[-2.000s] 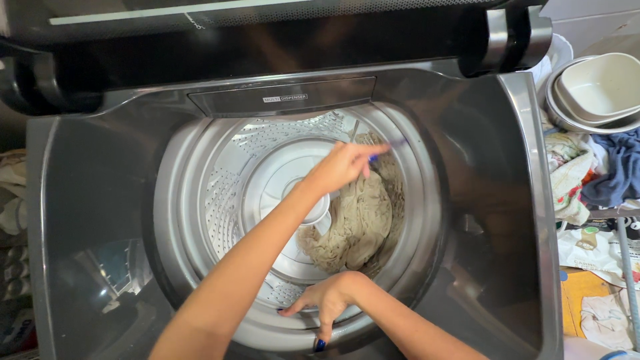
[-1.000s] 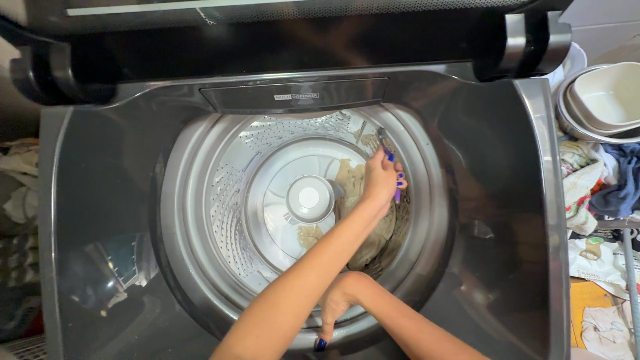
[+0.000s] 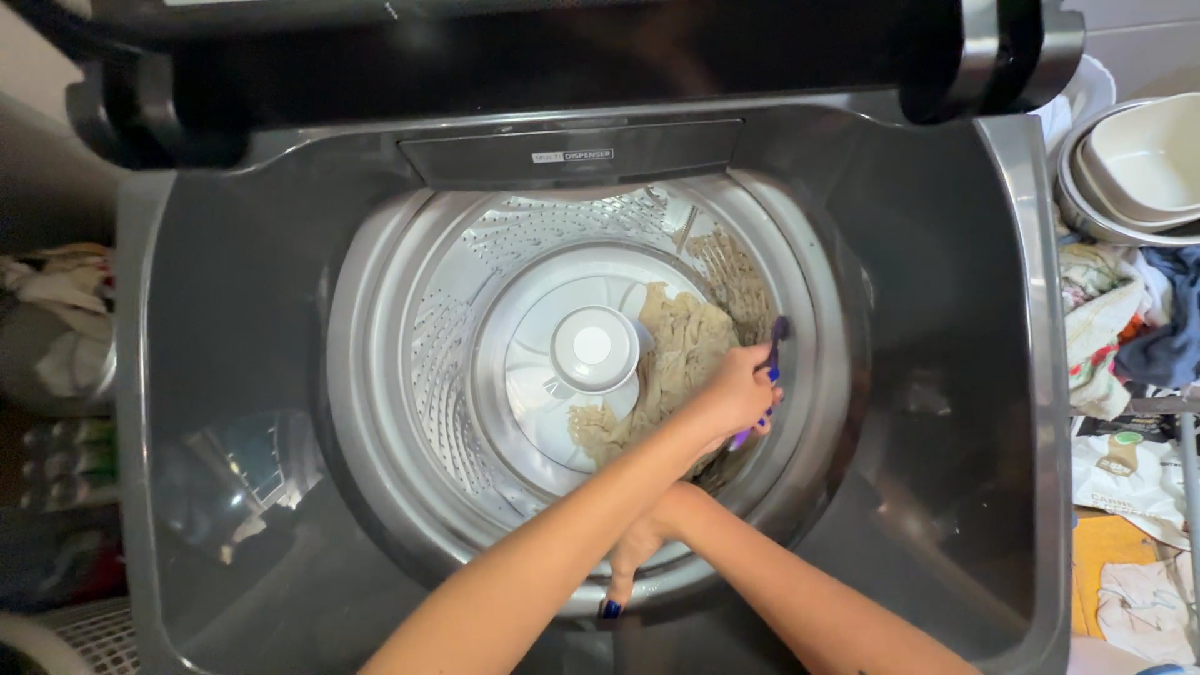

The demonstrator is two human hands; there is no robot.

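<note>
My left hand (image 3: 741,394) is closed around a purple toothbrush (image 3: 779,333). The brush head points up, beside the inner right wall of the washing machine's steel drum (image 3: 450,375). A wet beige cloth (image 3: 684,337) lies bunched on the drum floor, right of the central agitator cap (image 3: 591,347). My right hand (image 3: 637,544) rests at the front of the tub rim (image 3: 562,597), its thumb pointing down over it. The left forearm crosses above it and its other fingers are hidden, so its grip is unclear.
The raised black lid (image 3: 562,56) stands behind the opening, above a dispenser panel (image 3: 572,155). At right are stacked basins (image 3: 1148,159), piled clothes (image 3: 1097,319) and plastic packaging (image 3: 1130,478). More cloths (image 3: 66,291) lie at left.
The left hand with the toothbrush has moved from the upper right of the drum down along its right side. The cloth has shifted and spread. The right hand stays by the front rim.
</note>
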